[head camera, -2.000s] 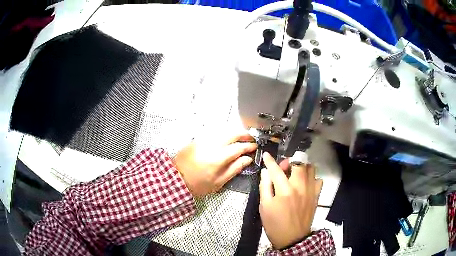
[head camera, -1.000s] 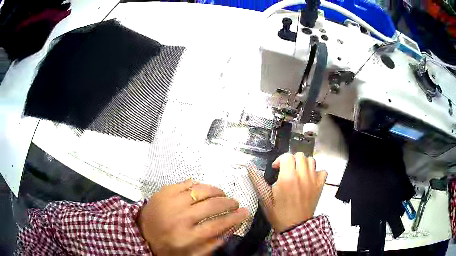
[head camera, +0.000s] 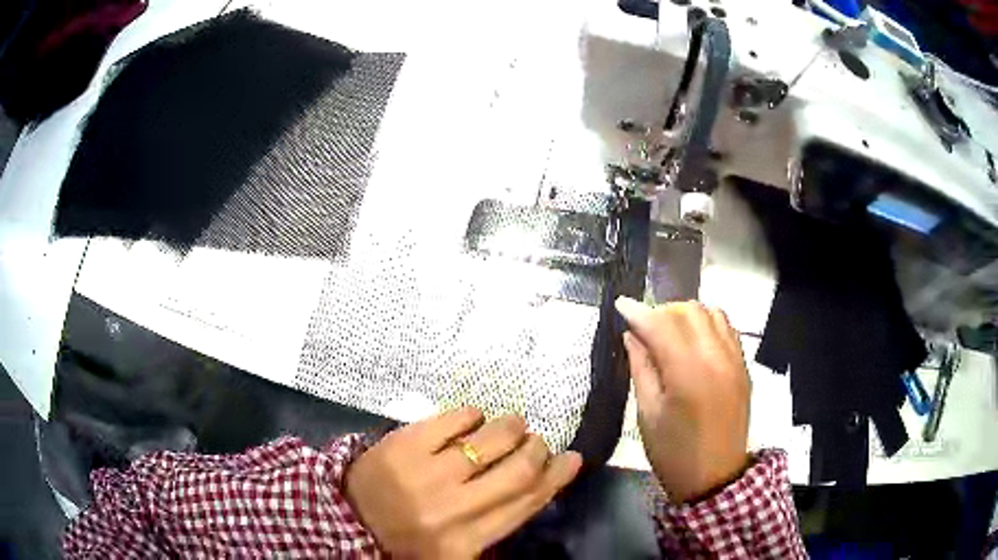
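A black fabric strip (head camera: 608, 366) runs from under the presser foot (head camera: 631, 181) toward me and curves left at the table's front edge. A single mesh panel (head camera: 438, 339) lies flat left of it, along the strip. My left hand (head camera: 465, 481), with a ring, grips the strip and mesh edge near the table edge. My right hand (head camera: 692, 383) has thumb and index finger pinched on the strip, a little in front of the needle plate (head camera: 675, 263). The clear plate (head camera: 536, 232) shows left of the foot. The needle tip is too small to make out.
A stack of mesh panels (head camera: 186, 131) lies at the left. The sewing machine head (head camera: 875, 109) stands at the right. Cut black strips (head camera: 837, 317) hang below its panel. Blue-handled snips (head camera: 915, 392) and a slim metal tool (head camera: 939, 394) lie beyond them.
Both hands have left the presser foot and moved toward the front edge, the left one farther. The strip now shows as a long band between foot and hands. The camera view has shifted.
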